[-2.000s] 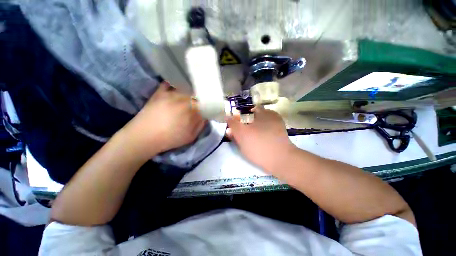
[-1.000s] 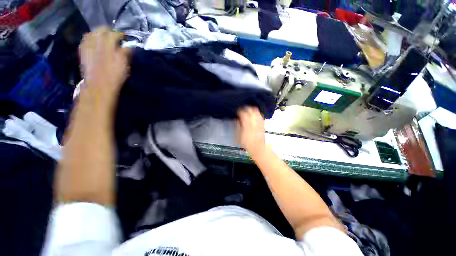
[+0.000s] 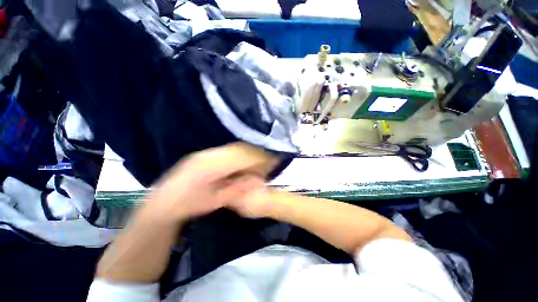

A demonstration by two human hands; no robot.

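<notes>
A large dark garment piece (image 3: 159, 100) with grey and whitish parts lies from the upper left to the front of the sewing machine (image 3: 354, 88). My left hand (image 3: 203, 174) is blurred and lies over the garment's lower edge near the table front, its fingers pointing right. My right hand (image 3: 246, 193) is just below it, its fingers partly hidden behind my left hand. The hands overlap or touch; whether either grips the cloth cannot be told. The garment's right end is beside the machine's needle area.
Black-handled scissors (image 3: 415, 156) lie on the white table (image 3: 354, 176), right of the needle area. A green recess (image 3: 463, 156) is at the table's right. A black slab (image 3: 484, 68) is mounted above the machine. A blue bin (image 3: 307, 38) stands behind. More cloth (image 3: 53, 203) is heaped at left.
The view has tilted back from the close view of the machine. My left hand has come down from the upper left to meet my right hand, which has moved left. The garment is away from the needle.
</notes>
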